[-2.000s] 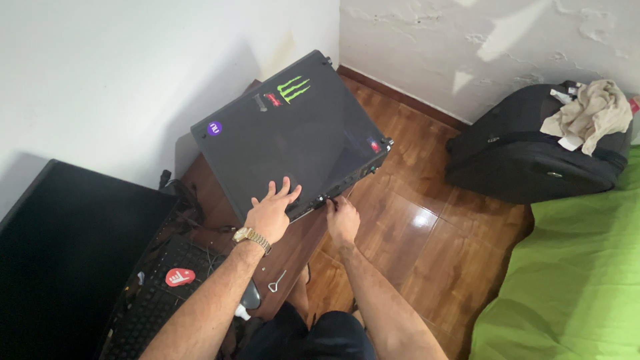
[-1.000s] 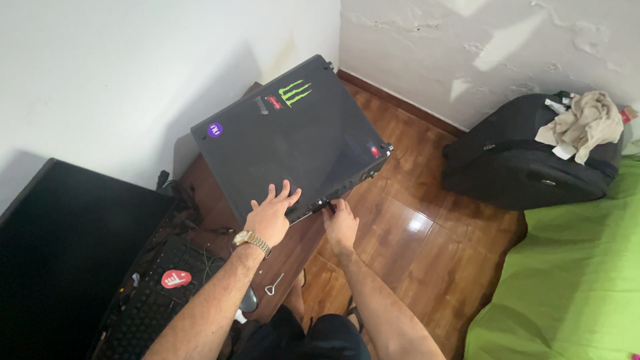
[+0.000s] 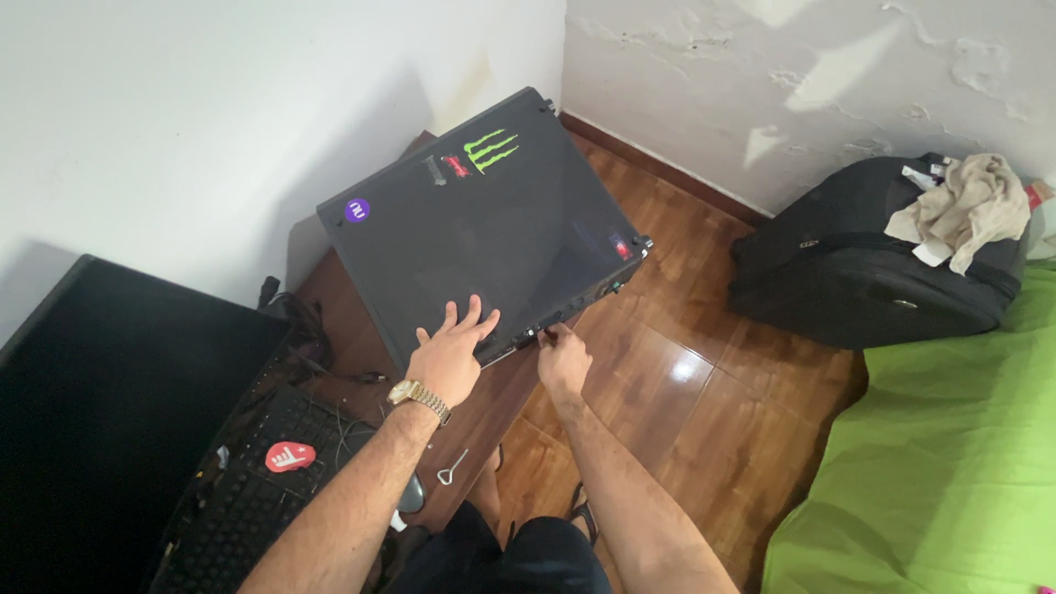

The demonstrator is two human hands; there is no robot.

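A black computer case (image 3: 487,239) with several stickers on its upward panel lies at a slant on a brown wooden desk (image 3: 478,412). My left hand (image 3: 452,355), with a gold-coloured watch (image 3: 419,399) on the wrist, rests spread on the panel near its front edge. At the case's port side, my right hand (image 3: 563,361) has its fingers curled against the edge beside the connectors. Whether those fingers grip a connector or a small part cannot be told, as the fingertips are partly hidden.
A monitor (image 3: 132,412) and a keyboard (image 3: 247,487) are at left, with cables (image 3: 309,330) behind. A metal hook-like piece (image 3: 451,469) and a mouse (image 3: 411,495) lie near the desk edge. A black suitcase (image 3: 858,256) with a beige cloth (image 3: 961,210) stands right, beside a green sheet (image 3: 932,445).
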